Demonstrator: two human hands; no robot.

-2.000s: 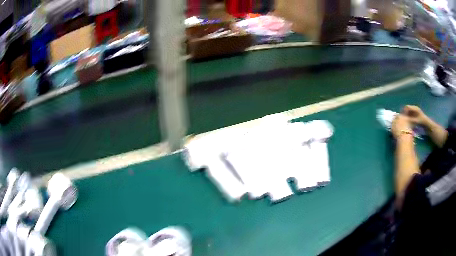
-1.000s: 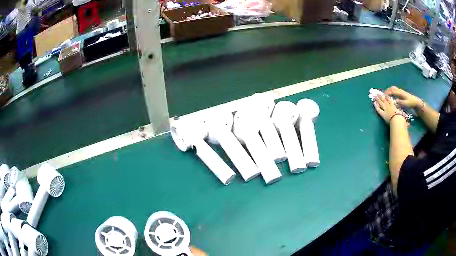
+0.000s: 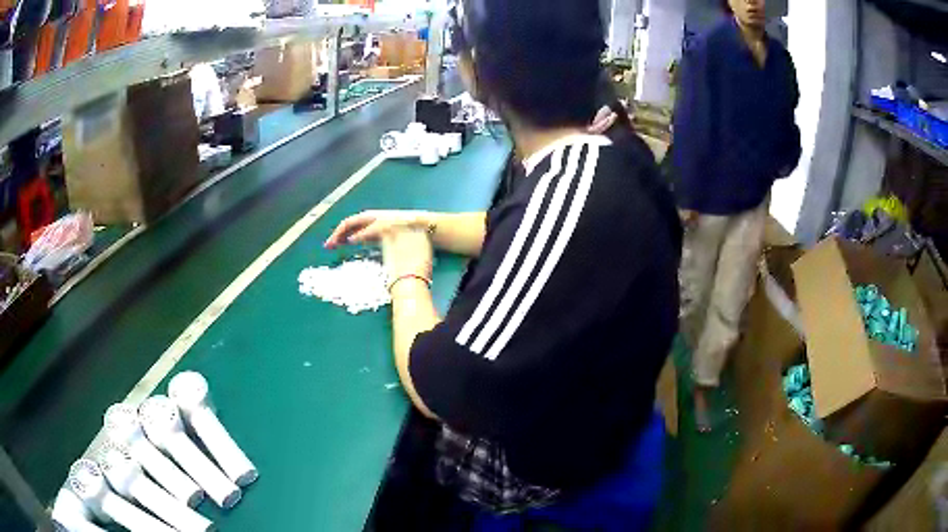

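Observation:
Several white handheld fans [image 3: 177, 447] lie side by side on the green bench [image 3: 296, 390] at the lower left, heads toward the pale rail and handles toward the lower right. The nearest ones are cut off by the picture's bottom edge. Neither of my hands is in view, so I cannot tell what they hold.
A seated coworker in a black shirt [image 3: 582, 312] has both hands by a heap of small white parts [image 3: 348, 285]. A person in dark blue [image 3: 733, 120] stands behind. Open cartons with green items [image 3: 868, 364] are at right. A dark green conveyor [image 3: 135, 281] runs beyond the rail [image 3: 249, 270].
The view has swung right. The fans now sit lower left, and the coworker is near the middle. The two fan heads at the bottom and a bit of a hand there have left the picture.

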